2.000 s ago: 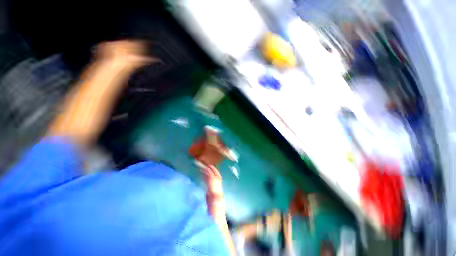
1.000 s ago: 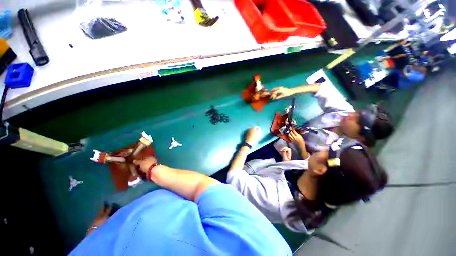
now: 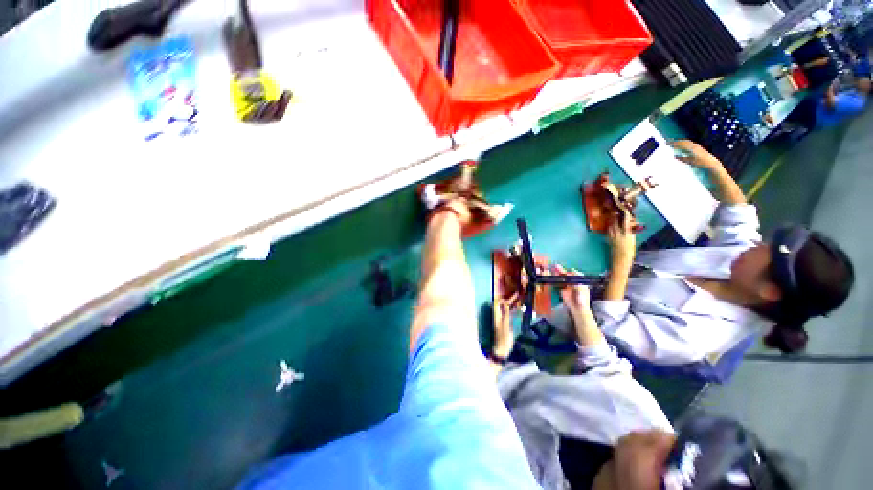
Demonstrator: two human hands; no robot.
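My right hand is stretched out on a blue-sleeved arm and grips a reddish-brown assembly fixture below the shelf edge. The hand covers part of the fixture; its pale clamp-like tips stick out around it. I cannot see a black leg in this fixture. My left hand is not in view. A silver-white three-pointed hub bracket lies loose on the green mat. Another hub bracket is at the lower left. A dark cluster of small parts lies left of my forearm.
A person beside me works on a black Y-shaped base on a fixture. A second person holds another fixture by a white board. The white shelf carries red bins, a yellow-black tool and plastic bags.
The view has shifted right. My right arm has reached farther away. The fixture no longer stands between the two hub brackets; one is now under my hand beyond the small parts. My left hand has left view.
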